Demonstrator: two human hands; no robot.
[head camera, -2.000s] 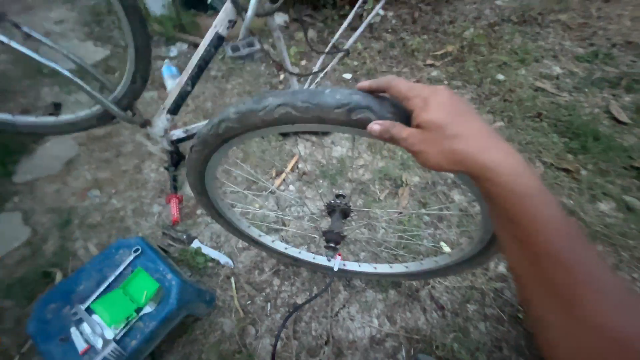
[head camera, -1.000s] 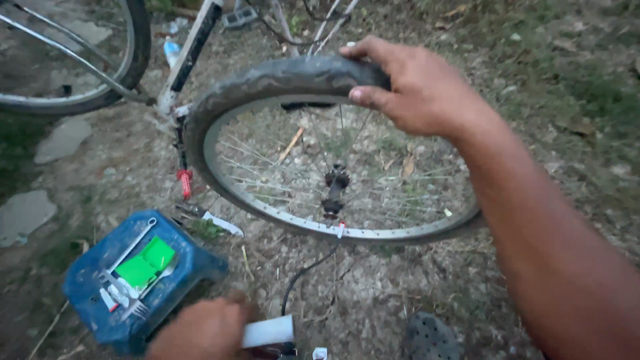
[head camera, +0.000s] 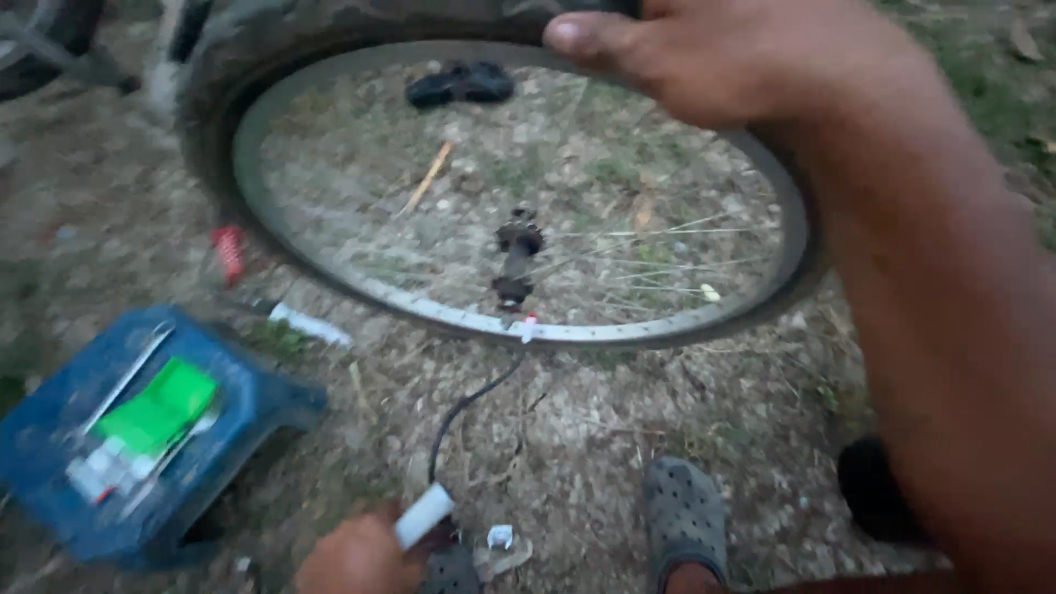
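My right hand (head camera: 726, 58) grips the black tyre (head camera: 363, 16) at the top of a bicycle wheel, thumb on the tread. The wheel stands tilted, with its metal rim (head camera: 610, 332), hub (head camera: 518, 260) and thin spokes showing. At the lower edge my blurred left hand (head camera: 359, 551) is closed around a white cylinder (head camera: 424, 516), seemingly the handle of a pump. From beside it a black hose (head camera: 450, 417) curves up to a small white and red connector (head camera: 529, 327) at the rim's lower edge. The pump's body is mostly hidden.
A blue plastic stool (head camera: 264, 396) holds a wrench (head camera: 132, 375), a bright green case (head camera: 161, 404) and small tools. Near it lie a white-handled tool (head camera: 309, 324) and a red grip (head camera: 228, 256). Bicycle parts stand upper left; a grey clog (head camera: 685, 516) is worn on a foot below.
My left hand, absent from the frame two seconds ago, came into view with the white cylinder and still holds it. My right hand stays on the tyre. The view has moved closer to the wheel.
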